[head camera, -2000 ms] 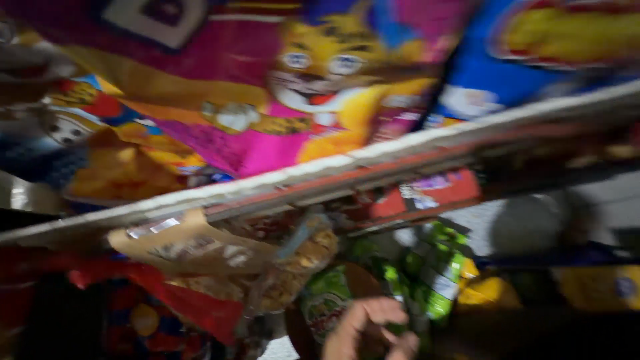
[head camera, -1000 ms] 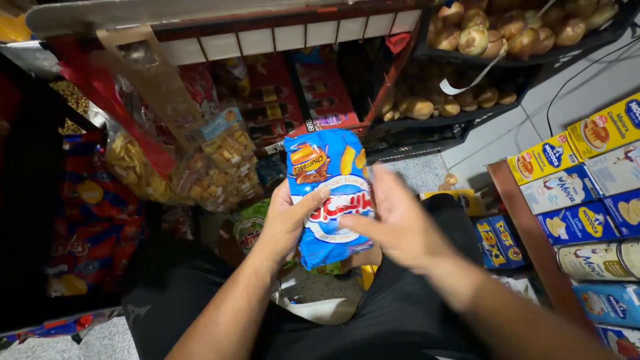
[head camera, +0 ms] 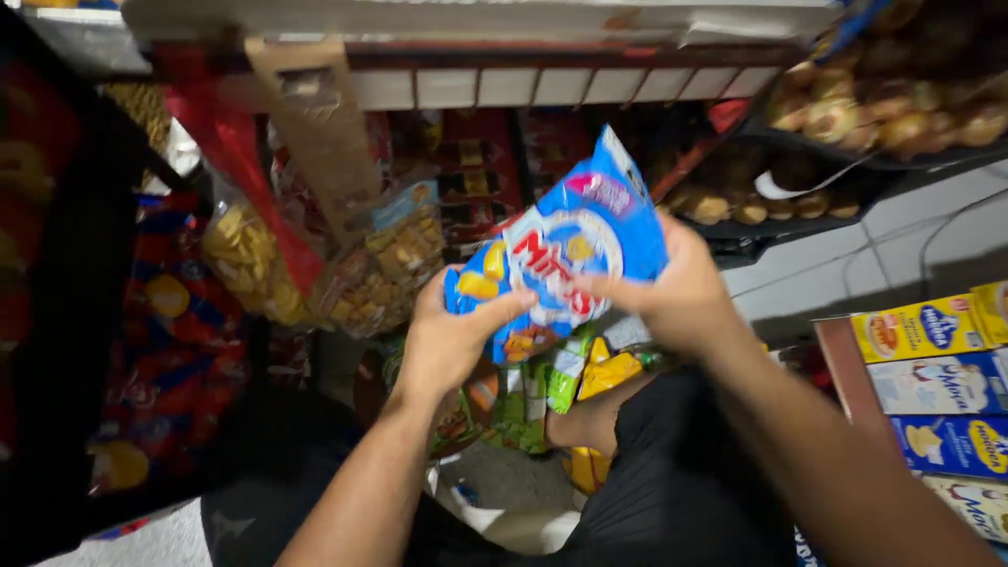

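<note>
A blue snack bag (head camera: 579, 244) with red lettering is held up in the middle of the head view, tilted with one corner pointing up. My left hand (head camera: 465, 331) grips its lower left end, the thumb lying over the front. On the bag's right side is my right hand (head camera: 677, 283), blurred, its thumb across the front and its fingers behind. Below the bag, green snack packets (head camera: 520, 402) and a yellow packet (head camera: 610, 374) lie near my legs, partly hidden by the hands and the bag.
A shelf edge (head camera: 504, 87) crosses the top. Clear bags of snacks (head camera: 378, 276) hang at left, beside large red-and-blue packages (head camera: 169, 346). Black crates of onions (head camera: 890, 118) stand at upper right. Cartons of condensed milk (head camera: 929, 386) are stacked at right.
Two seconds ago one hand showed low by the green packets. One second ago both hands held the blue bag upright; now it is turned, its top leaning right. The view has shifted greatly since the first frame.
</note>
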